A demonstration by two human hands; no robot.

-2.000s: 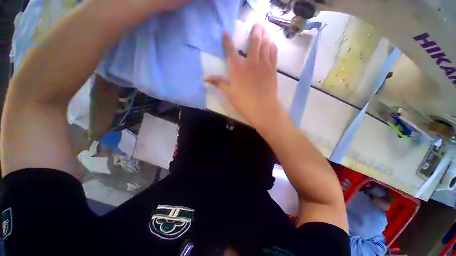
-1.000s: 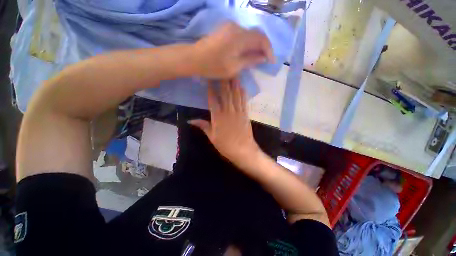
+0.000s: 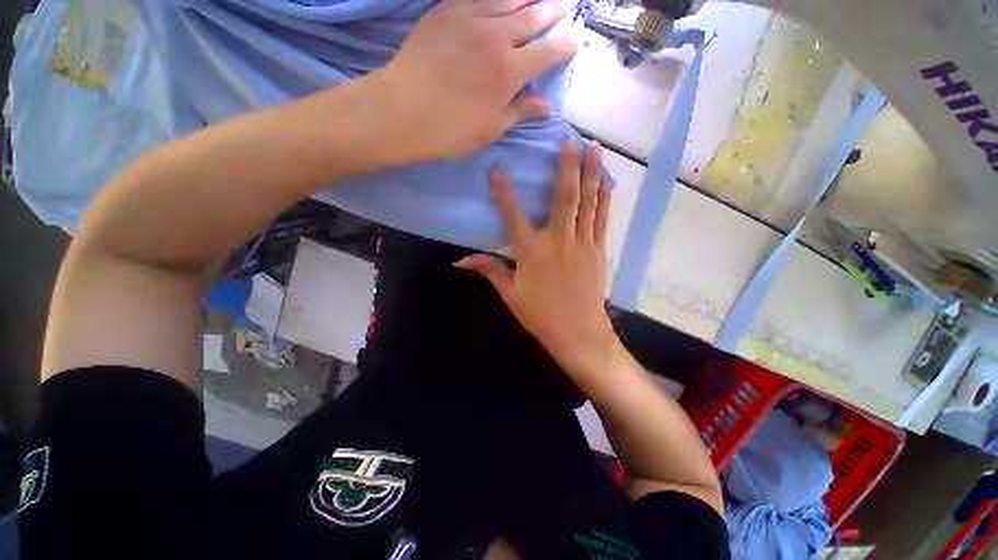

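Observation:
A light blue garment [image 3: 438, 202] lies spread and folded across the left of the table, with its right edge near the needle area. My left hand [image 3: 465, 82] lies on top of it with fingers apart, just left of the brightly lit presser foot area [image 3: 640, 33]. My right hand [image 3: 558, 246] is nearer the table's front edge, palm down with fingers spread on the garment's right end. Neither hand visibly pinches the cloth. The needle tip is lost in the glare.
The white machine head [image 3: 875, 55] arches over the upper right. Narrow pale blue bands [image 3: 662, 186] cross the table [image 3: 788, 339]. A green-and-blue tool [image 3: 870, 268] lies at right. A red crate [image 3: 865, 465] with blue cloth is below. Scraps lie on the floor at left.
The garment was pulled right, then shifted and spread flatter along the front edge. My left hand came down beside the needle area. My right hand moved from the front edge up onto the cloth.

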